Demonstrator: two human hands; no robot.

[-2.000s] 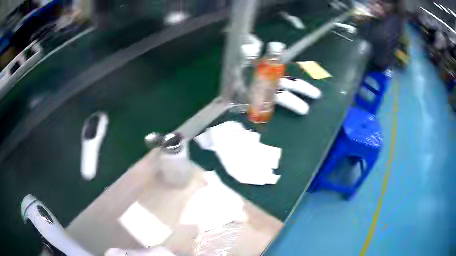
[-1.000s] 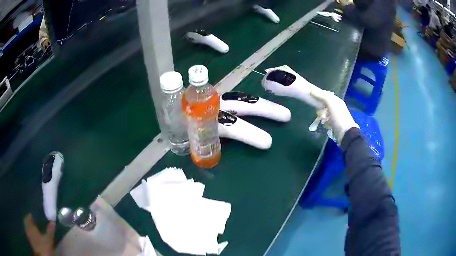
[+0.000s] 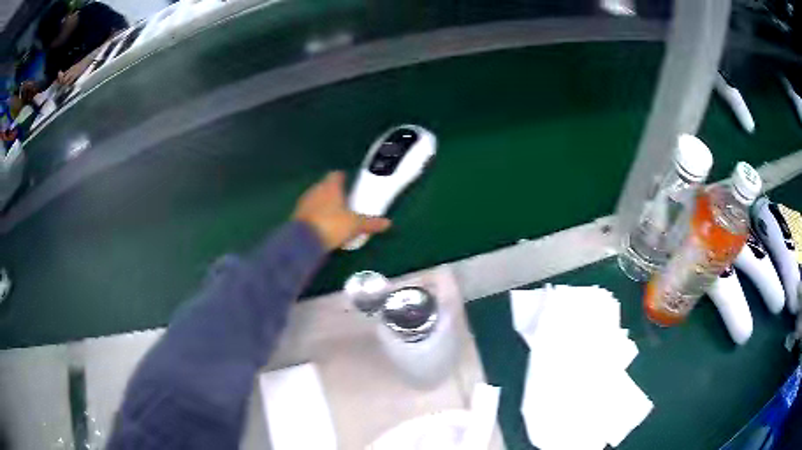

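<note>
A white handset (image 3: 393, 172) with a glossy black oval panel is over the green belt, its wide head pointing up and right. My left hand (image 3: 339, 211) is bare and closed around its handle, with the thumb on the far side and fingers across it. Whether the handset touches the belt is hard to tell. My right hand is not in view. A squat translucent bottle (image 3: 422, 352) with a round metal lid stands on the pale mat (image 3: 352, 352) just below my left hand.
White wipes (image 3: 576, 369) lie on the green table, right of the mat. A clear bottle (image 3: 655, 228) and an orange-labelled bottle (image 3: 695, 259) stand by the metal post (image 3: 673, 114). Several handsets (image 3: 732, 306) lie beyond them. A person (image 3: 83, 39) is at the far upper left.
The view has swung left. My left hand has closed on the belt handset's handle. My gloved right hand, which held another handset over the table at right, has left the picture.
</note>
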